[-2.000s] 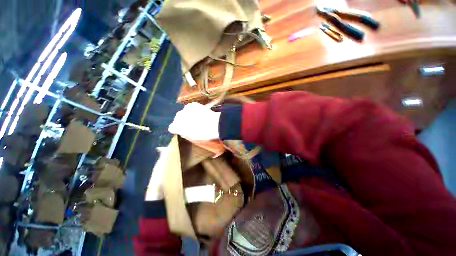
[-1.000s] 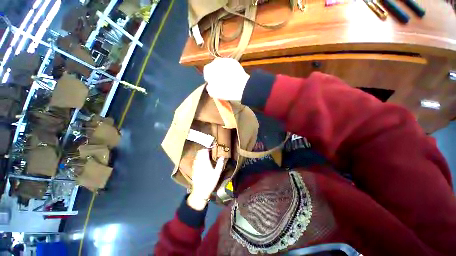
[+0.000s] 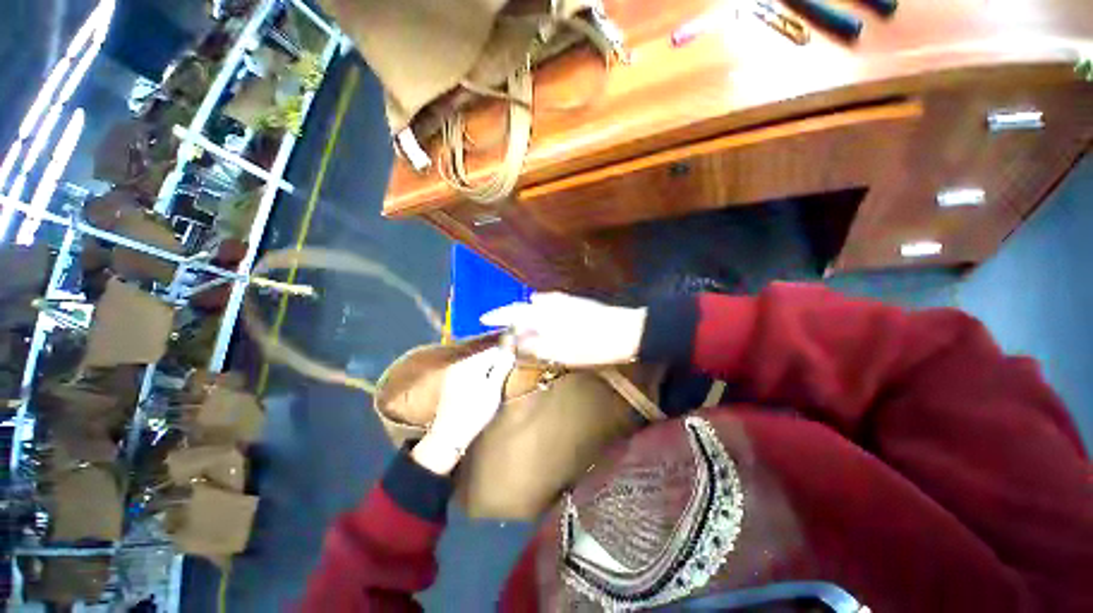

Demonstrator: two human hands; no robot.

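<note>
A tan handbag (image 3: 533, 449) lies on my lap with its mouth turned up and to the left. My left hand (image 3: 465, 398) lies over the mouth, its fingers closed on the edge. My right hand (image 3: 569, 329) meets it from the right, fingertips pinching at the same edge. What lies between the fingertips is hidden. A long tan strap (image 3: 366, 266) loops out to the left, blurred.
A glossy reddish-brown desk (image 3: 719, 180) stands ahead. On it are a second tan bag (image 3: 438, 48) with hanging straps, dark-handled pliers (image 3: 827, 17) and a small yellow-orange tool (image 3: 781, 22). A blue bin (image 3: 482, 287) stands below. Racks of tan bags (image 3: 130, 323) stand left.
The bag has tipped, so its inside shows less. My left hand has come out of the bag to its edge, beside my right hand. The strap has swung out left. The view has shifted.
</note>
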